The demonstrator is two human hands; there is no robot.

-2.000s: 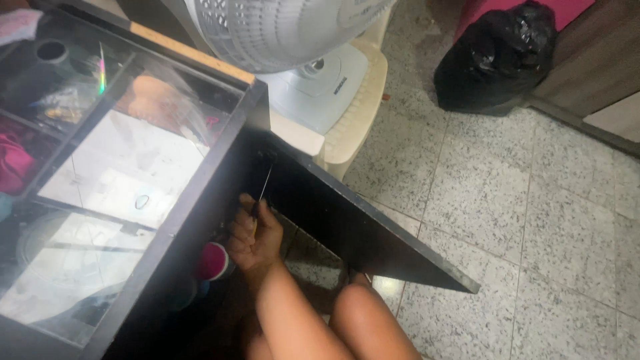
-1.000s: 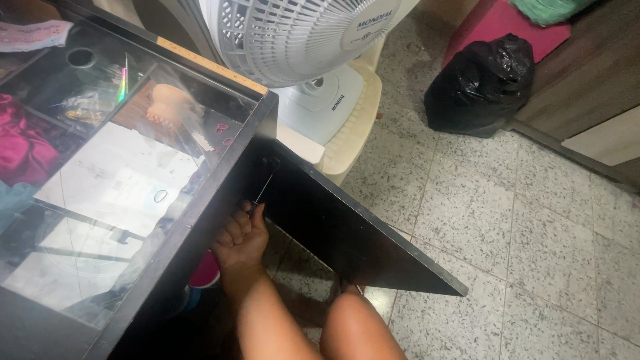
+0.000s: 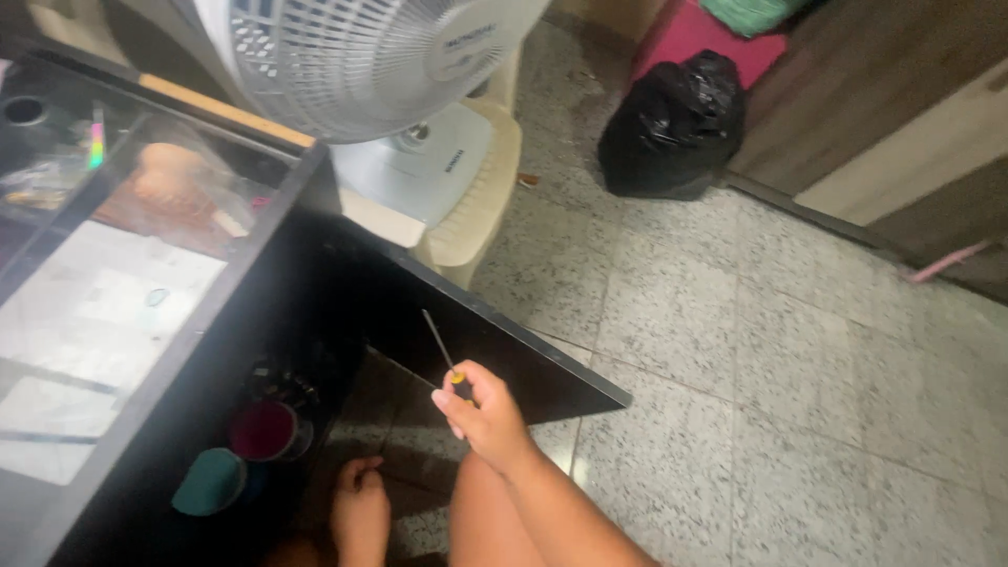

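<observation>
My right hand grips a screwdriver by its yellow and dark handle, the thin metal shaft pointing up and left. The shaft's tip lies in front of the inner face of a black cabinet door; whether it touches is unclear. This door stands open from the side of a black cabinet with a glass top. Lower down, near the cabinet opening, my left hand has loosely curled fingers; whether they hold something small cannot be seen. The corner where door and cabinet meet is dark.
A white fan stands on a cream plastic stool or chair behind the door. Inside the cabinet are a teal container and a magenta one. A black plastic bag sits on the speckled tile floor, near wood-look furniture.
My right hand has drawn the screwdriver back from the dark corner by the door's joint, toward the door's lower free end. My left hand has come into sight low in the view.
</observation>
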